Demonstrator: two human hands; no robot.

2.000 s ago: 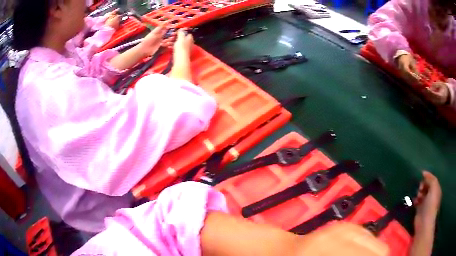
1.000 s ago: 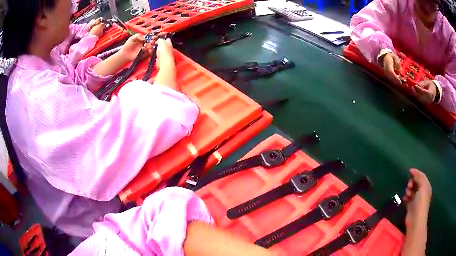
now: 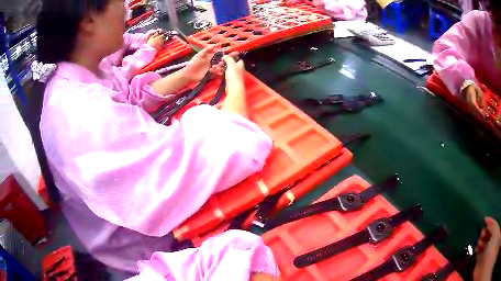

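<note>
Several black smartwatches [image 3: 379, 229] lie face down in a slanting row across a red tray [image 3: 324, 219], grey backs with round sensors up, straps past the pockets. The lowest watch is cut off by the bottom edge. My left sleeve [image 3: 220, 255] is at the bottom centre; my left hand is out of the picture below. My right hand [image 3: 488, 241] is at the lower right edge, partly cut off, fingers bent, beside a strap end with a small white patch. Whether it holds anything cannot be told.
A person in a pink smock [image 3: 143, 159] sits close on the left, arms over stacked red trays [image 3: 296, 137], handling a watch. Loose black watches [image 3: 346, 103] lie on the dark green surface [image 3: 406, 142]. Another person works at the right [image 3: 461, 55]. A pocketed red tray [image 3: 258, 27] is behind.
The whole scene has shifted right and down in the view. My left forearm has mostly dropped out of the picture, and my right hand is now nearer the lower right corner.
</note>
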